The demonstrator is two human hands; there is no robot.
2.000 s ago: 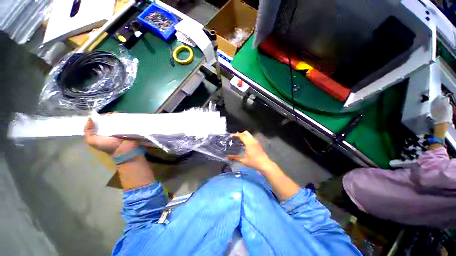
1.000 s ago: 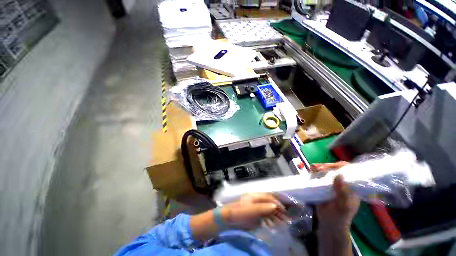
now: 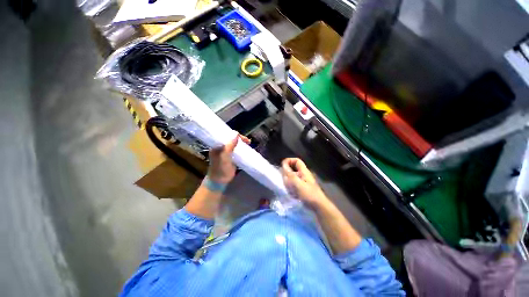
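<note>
A long white trim strip (image 3: 203, 119) lies slantwise in front of me, its far end over the side table's near edge and its near end by my waist. Clear plastic sleeve (image 3: 282, 200) bunches around the near end and hangs along the strip's left side. My left hand (image 3: 223, 162) grips the strip near its middle. My right hand (image 3: 299, 181) is beside the near end, fingers curled at the film; the fingertips seem to pinch it.
The green side table (image 3: 223, 87) holds a bagged cable coil (image 3: 152, 65), a blue screw bin (image 3: 236, 30) and a yellow tape roll (image 3: 252, 67). The housing (image 3: 441, 52) stands on the green bench at right. Another person's sleeve (image 3: 458, 272) is at lower right.
The strip has swung from pointing right over the bench to pointing up-left towards the side table. My right hand has moved to its near end. The view has turned back down and right.
</note>
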